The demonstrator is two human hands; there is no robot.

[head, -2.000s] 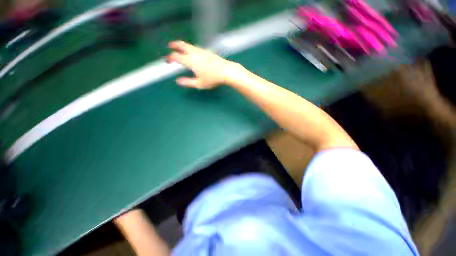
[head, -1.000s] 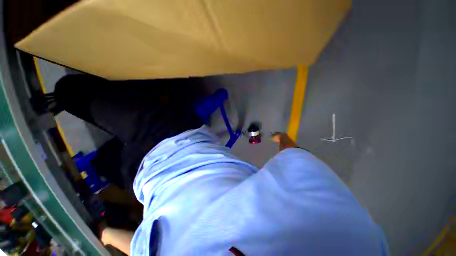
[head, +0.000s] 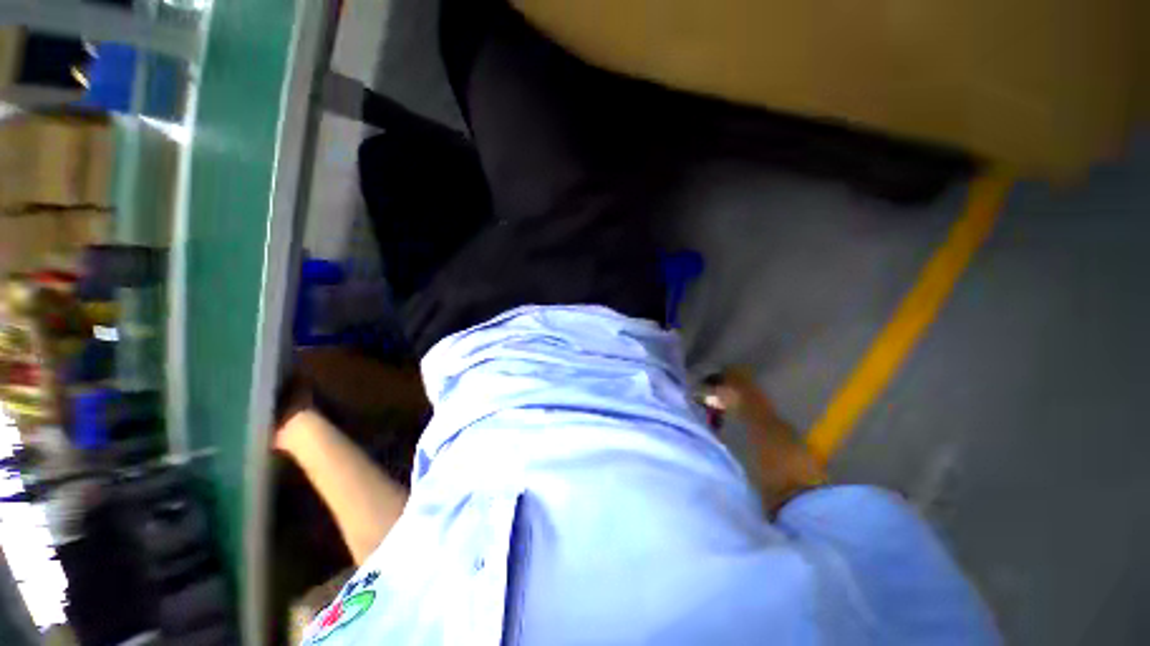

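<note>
My right hand (head: 744,401) is low over the grey floor at the right of my shirt, blurred. Its fingers are closed around a small motor unit (head: 715,403); only a white and dark red bit shows, the rest is hidden by the hand. My left hand (head: 293,416) is at the edge of the green bench (head: 227,316) on the left; its fingers are blurred and partly hidden, and I cannot tell whether it grips the edge.
A large brown carton (head: 858,76) fills the top right. A yellow floor line (head: 914,309) runs beside my right hand. Blue stool parts (head: 681,275) show by my dark-clothed legs (head: 542,164). Blurred cartons (head: 63,177) and dark items (head: 151,530) lie beyond the bench.
The small unit stood in the open on the floor beside my right hand; now it is in that hand. The view has turned, with the bench further in and the carton further right.
</note>
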